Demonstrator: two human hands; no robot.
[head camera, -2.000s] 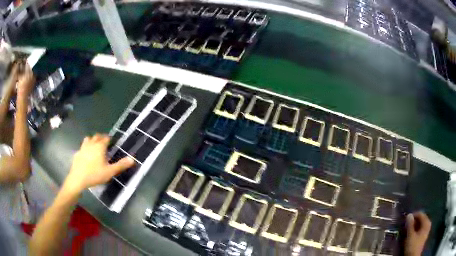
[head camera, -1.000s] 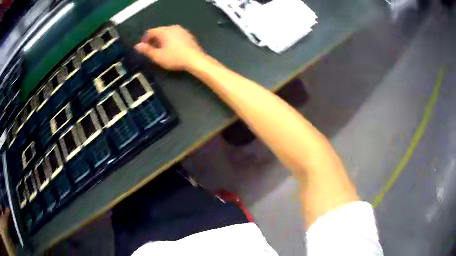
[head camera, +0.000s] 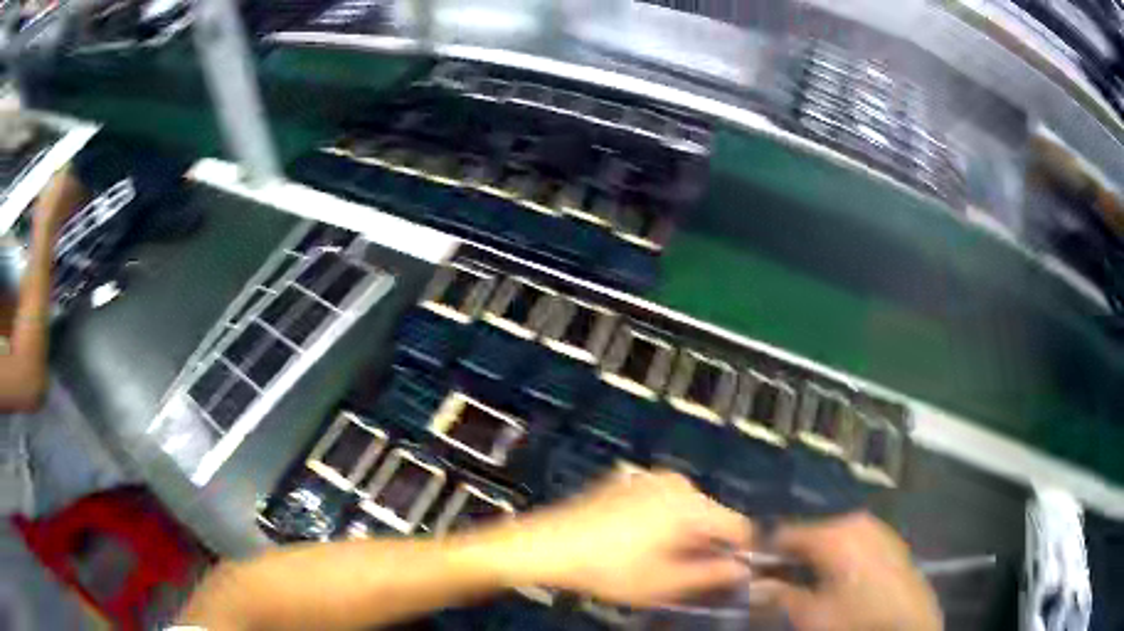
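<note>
A black tray (head camera: 727, 459) holds dark blue-teal front housings (head camera: 499, 354) with pale frames around their dark windows. My left hand (head camera: 647, 536) reaches over the tray's front half, and my right hand (head camera: 863, 573) meets it at the lower right. Their fingertips pinch a thin dark piece (head camera: 779, 566) between them, blurred by motion; what it is cannot be told. A pale thin strip (head camera: 961, 565) shows just right of my right hand. The die-cut sheet (head camera: 277, 333) with dark rectangles in a white grid lies left of the tray. My hands hide several front pockets.
A green conveyor belt (head camera: 754, 265) behind a white edge carries another filled tray (head camera: 524, 166). A white pile (head camera: 1056, 567) lies at the bench's right. A white post (head camera: 234, 93) stands at the upper left. Another person's arm (head camera: 40, 290) is at far left, above a red stool (head camera: 111, 555).
The view swung right and has come back to the left. My right hand was beyond the tray's right end; now both hands are together over the tray with a thin piece between them.
</note>
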